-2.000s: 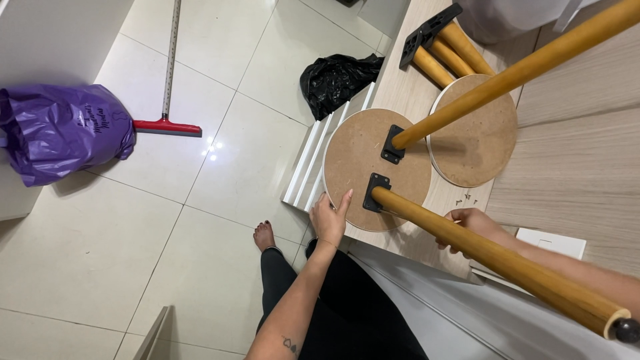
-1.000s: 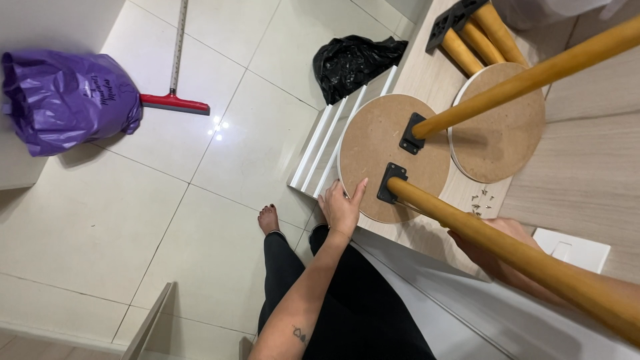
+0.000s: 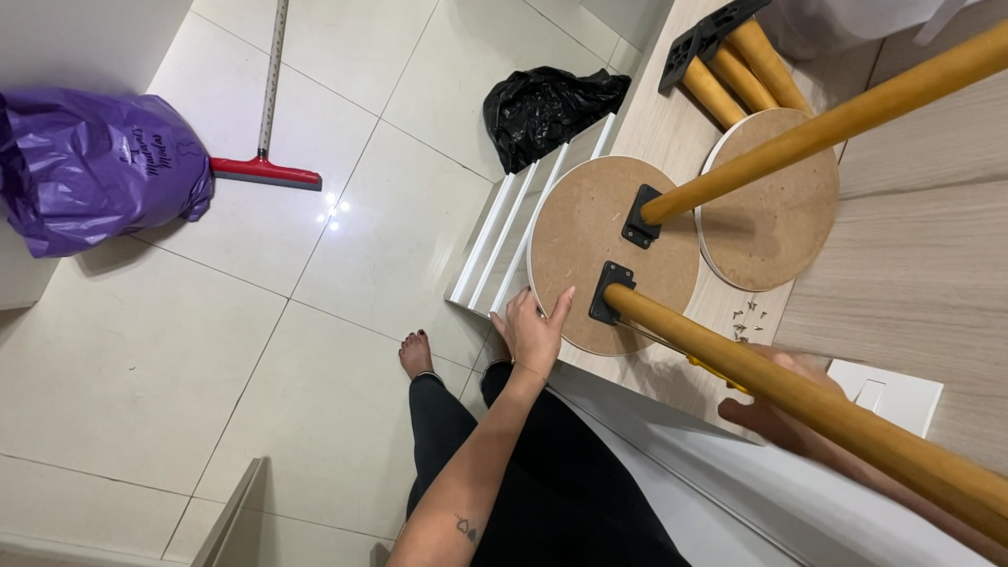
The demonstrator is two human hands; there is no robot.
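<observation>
My left hand (image 3: 535, 332) grips the near left rim of a round fiberboard seat (image 3: 583, 228), thumb on its face. Two yellow wooden legs (image 3: 827, 150) rise from black brackets (image 3: 612, 293) screwed to that board. My right hand (image 3: 795, 374), partly hidden behind the nearer leg (image 3: 787, 378), holds a screwdriver with a yellow handle (image 3: 717, 373); its thin shaft reaches toward the nearer bracket, and whether the tip meets a screw cannot be told. Small screws (image 3: 740, 327) lie loose on the wood-look countertop (image 3: 661, 378) beside that hand.
A second round board (image 3: 776, 205) lies behind, near more yellow legs (image 3: 740, 71) with a black bracket piece (image 3: 705, 43). A white switch plate (image 3: 898, 394) is at right. On the tiled floor are a black plastic bag (image 3: 543, 110), a purple bag (image 3: 110, 165) and a red squeegee (image 3: 268, 171).
My right hand was near the loose screws behind the leg; now a screwdriver shows in it, pointed at the nearer bracket. My left hand keeps its hold on the board's rim.
</observation>
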